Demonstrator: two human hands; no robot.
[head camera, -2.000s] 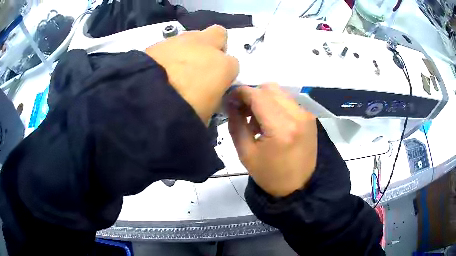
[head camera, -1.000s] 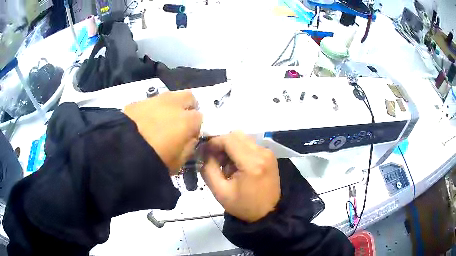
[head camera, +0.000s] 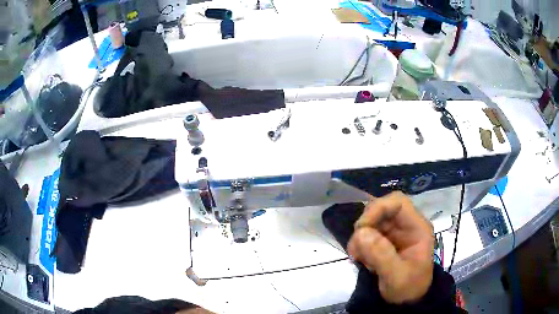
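The white sewing machine head (head camera: 319, 141) lies across the middle, with a blue stripe and a black control panel (head camera: 423, 178). The metal needle and presser foot area (head camera: 239, 214) shows under its left end, with no hand on it. My right hand (head camera: 395, 245) is right of it, above the machine bed (head camera: 269, 251), thumb and fingertips pinched together. Whether something fine is between them is too small to tell. My left hand (head camera: 191, 308) is almost wholly cut off by the bottom edge; only dark sleeve and a sliver of skin show.
A dark garment (head camera: 122, 168) lies left of the machine head. Another dark cloth (head camera: 147, 70) lies behind it. A black flat object (head camera: 343, 222) is beside my right hand. A black cord (head camera: 461, 202) hangs down over the panel. Spools (head camera: 227, 26) stand at the back.
Both hands have left the needle area, which now shows. My left hand has dropped to the bottom edge. My right hand has moved right. The view has shifted, showing more of the far table.
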